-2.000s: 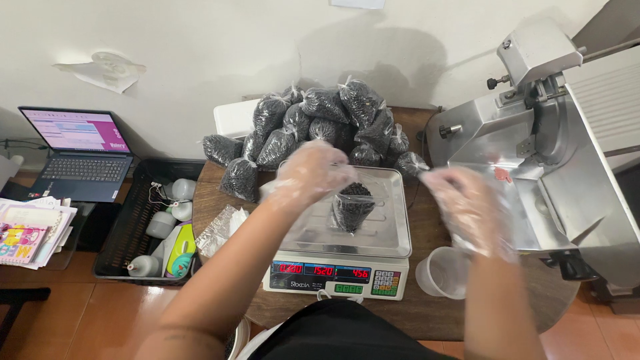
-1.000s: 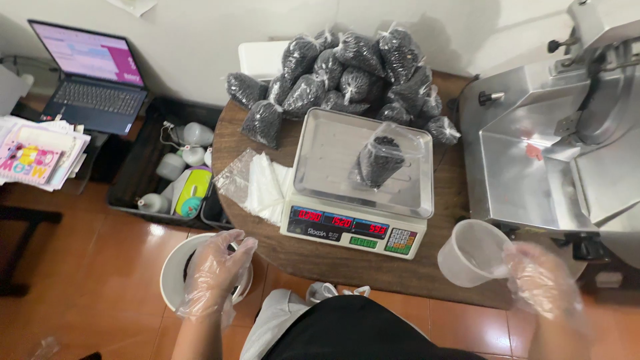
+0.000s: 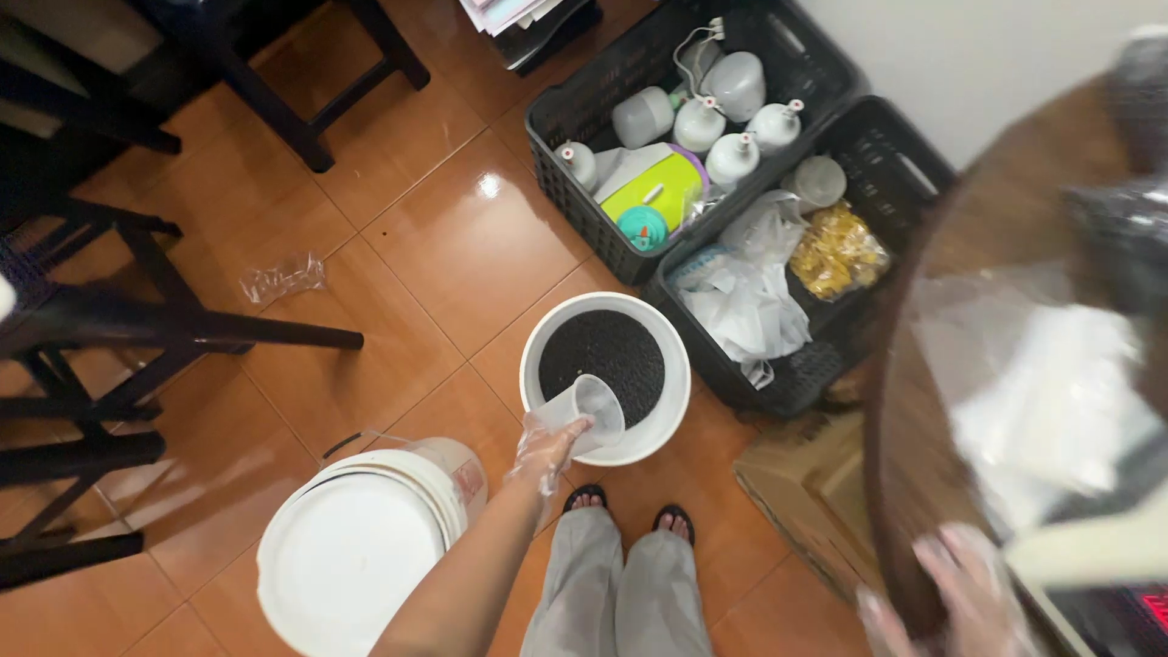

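My left hand (image 3: pixel 547 447), in a clear plastic glove, grips a translucent plastic cup (image 3: pixel 598 411). The cup is tilted over a round white bucket (image 3: pixel 676 383) that holds small black granules (image 3: pixel 611 351). At the lower right, my right hand (image 3: pixel 967 584), also gloved and blurred, is at the edge of the round wooden table (image 3: pixel 931 383) with its fingers apart. Clear and white plastic bags (image 3: pixel 1049 392) lie on the table above that hand. Part of the scale (image 3: pixel 1095 547) shows at the right edge, its red display cut off.
A white lidded bucket (image 3: pixel 351 557) stands at lower left. Black crates (image 3: pixel 589 214) hold white bottles, plastic bags and a yellow packet (image 3: pixel 835 251). A cardboard box (image 3: pixel 812 493) is by the table. Dark chair legs (image 3: pixel 274 338) reach in from the left; a clear wrapper (image 3: pixel 285 278) lies on the floor.
The view has swung down and left to the floor. The cup, at my right hand one second ago, is now in my left hand over the bucket of granules.
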